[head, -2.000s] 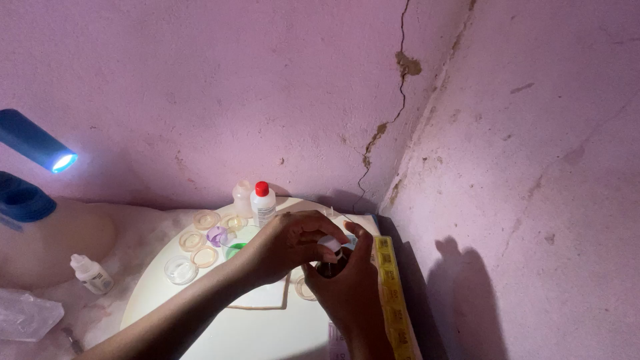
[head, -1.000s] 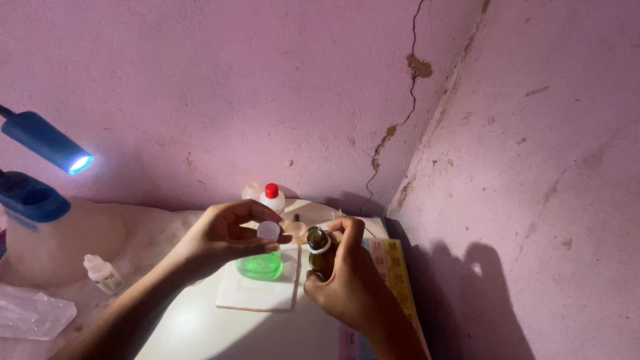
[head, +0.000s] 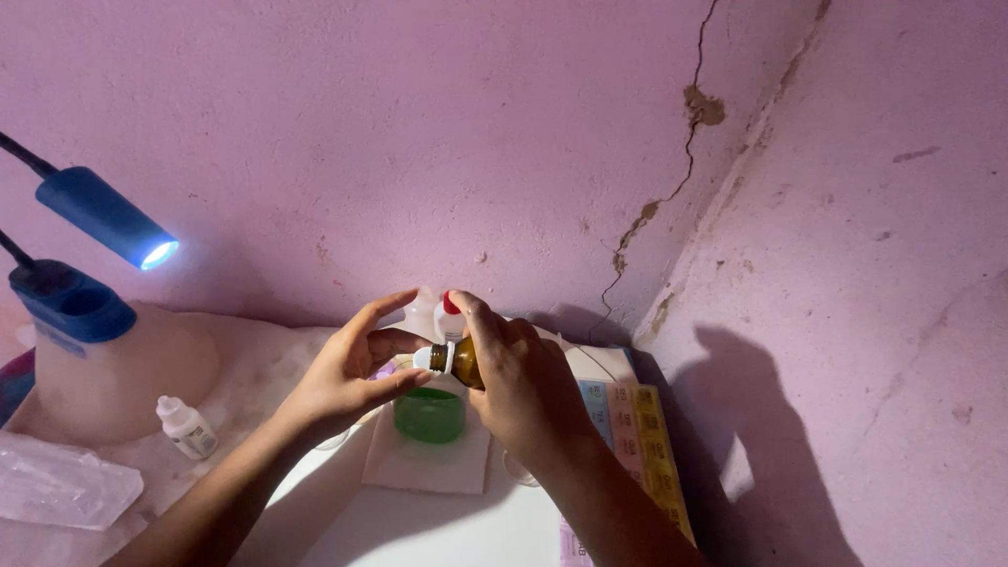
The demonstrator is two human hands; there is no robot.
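Note:
My right hand (head: 524, 378) grips a brown glass bottle (head: 468, 363) tipped on its side, its threaded mouth pointing left. At that mouth my left hand (head: 354, 370) pinches a small white cap (head: 425, 358) between thumb and finger; whether cap and mouth touch cannot be told. Below the bottle a clear container of green liquid (head: 429, 413) stands on a whitish square tile (head: 425, 470). Just behind the hands is a white bottle with a red cap (head: 450, 319), partly hidden by my right fingers.
A lit blue lamp (head: 106, 216) hangs at left above its blue holder (head: 71, 303). A small white dropper bottle (head: 187, 428) and a clear plastic package (head: 67, 480) lie on the cloth at left. A colourful pill organizer (head: 650, 449) lies at right, near the cracked pink wall (head: 472, 157).
The brown bottle, upright one second ago, is now tipped leftward. My left hand has brought the white cap to its mouth. Two seconds ago both hands were together farther right.

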